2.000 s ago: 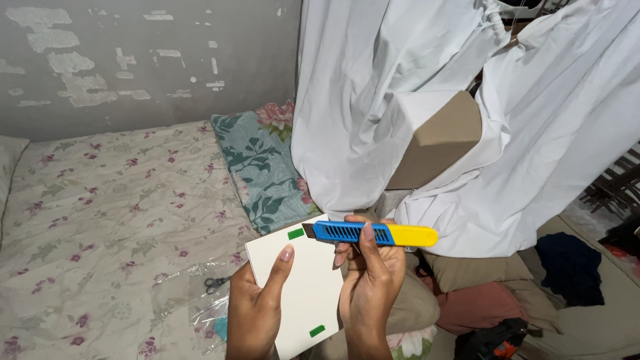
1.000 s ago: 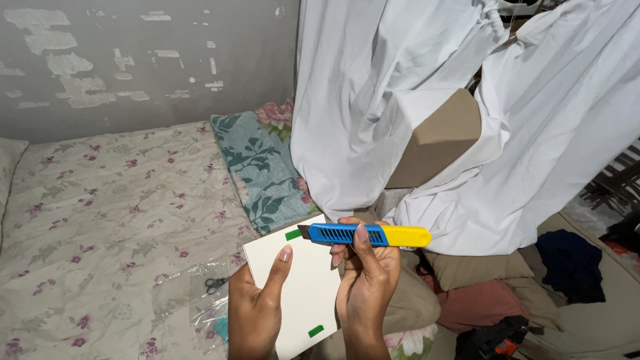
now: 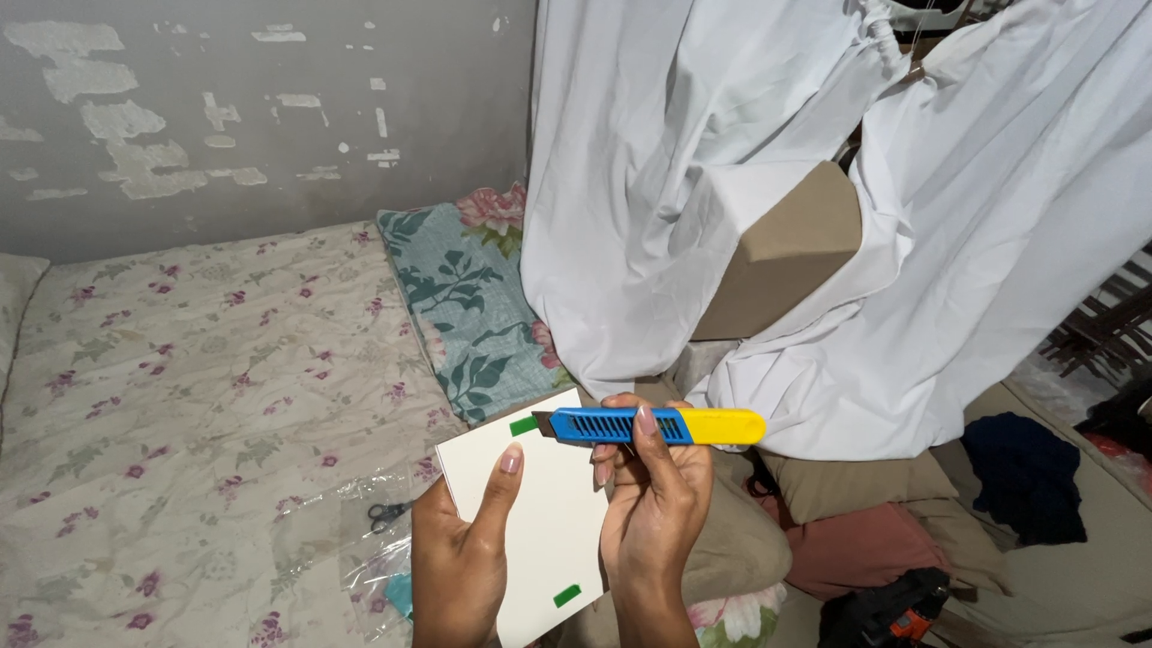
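Note:
My left hand (image 3: 468, 549) grips a white card or thin pad (image 3: 549, 531) by its left edge, thumb on top. Two green strips lie on the card, one green strip (image 3: 522, 426) near its upper edge and another green strip (image 3: 567, 596) near its lower right. My right hand (image 3: 652, 504) holds a blue and yellow utility knife (image 3: 657, 427) between thumb and fingers. The knife lies level across the card's upper right, its short dark blade pointing left at the end of the upper strip. Whether blade and strip touch, I cannot tell.
A clear plastic bag (image 3: 360, 531) and small dark scissors (image 3: 387, 515) lie on the floral bedsheet (image 3: 225, 387). White curtains (image 3: 630, 180) drape around a brown box-like object (image 3: 792, 252). Cushions (image 3: 864, 486), dark cloth (image 3: 1026, 477) and a black-orange tool (image 3: 900, 612) are at the right.
Compared with one second ago, the knife and my right hand have shifted slightly relative to the card. Both hands keep their holds.

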